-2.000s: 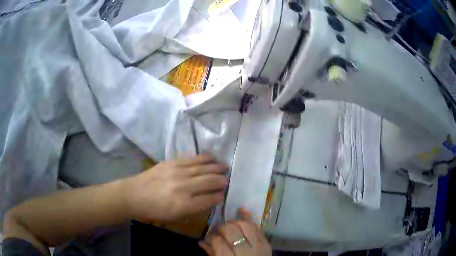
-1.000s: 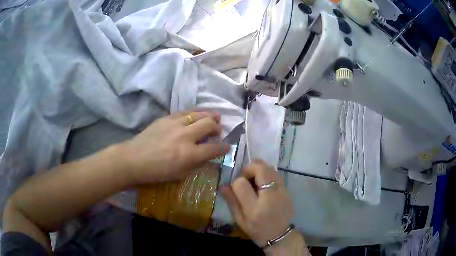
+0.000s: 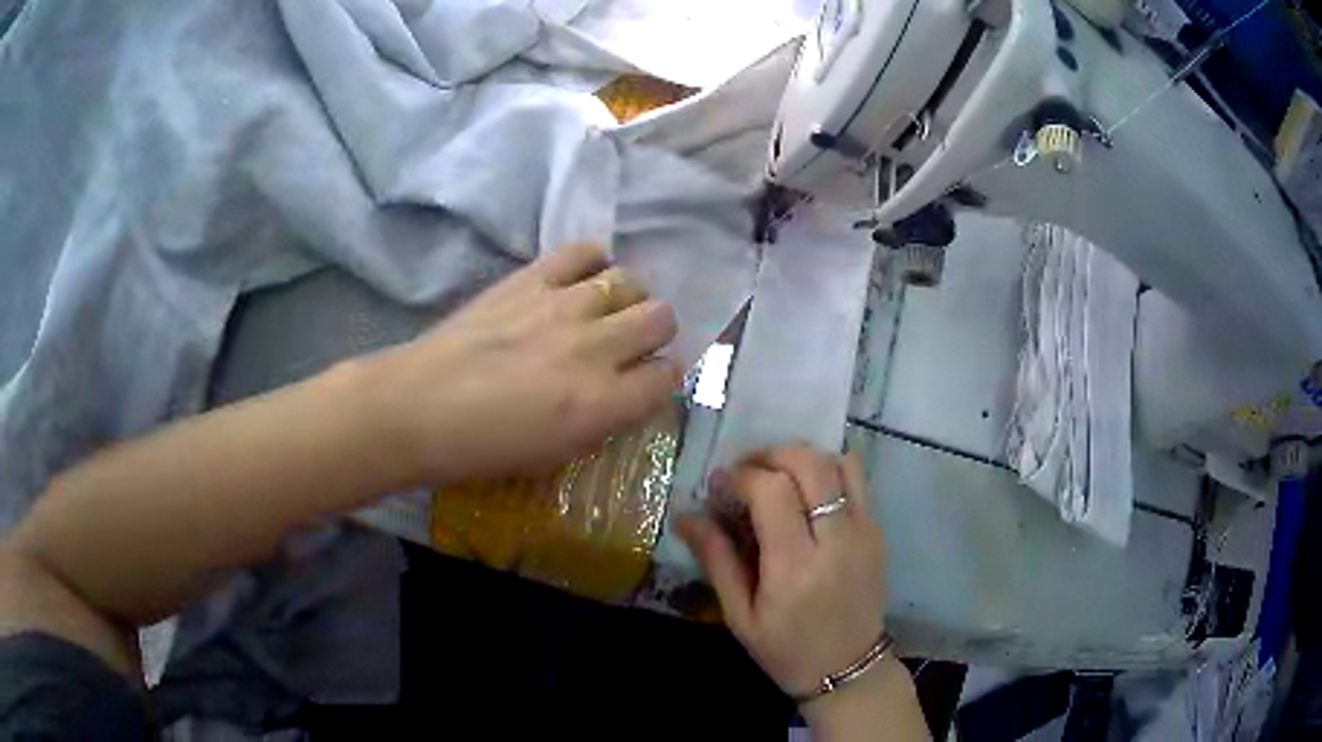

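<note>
The pale grey garment (image 3: 435,160) lies crumpled on the left and runs under the presser foot (image 3: 771,212). A flat pale band (image 3: 805,326) runs from the needle towards me, its near end under my right fingers. My left hand (image 3: 544,363) lies on the garment's near edge left of the needle, fingers bent, holding the cloth. My right hand (image 3: 797,565), with a ring and bracelet, pinches the band's near end. Between the hands, garment and band part in a narrow gap over shiny metal (image 3: 711,377).
The white machine head (image 3: 928,87) stands above the needle, its arm reaching right. A stack of folded pale strips (image 3: 1073,377) lies right of the needle. Glossy yellow-orange tape (image 3: 566,507) covers the near table edge. A dark area lies beyond that edge.
Over two seconds my right hand has moved up and right along the band, and my left hand up on the garment. More tape and the metal gap now show. The whole view has also shifted.
</note>
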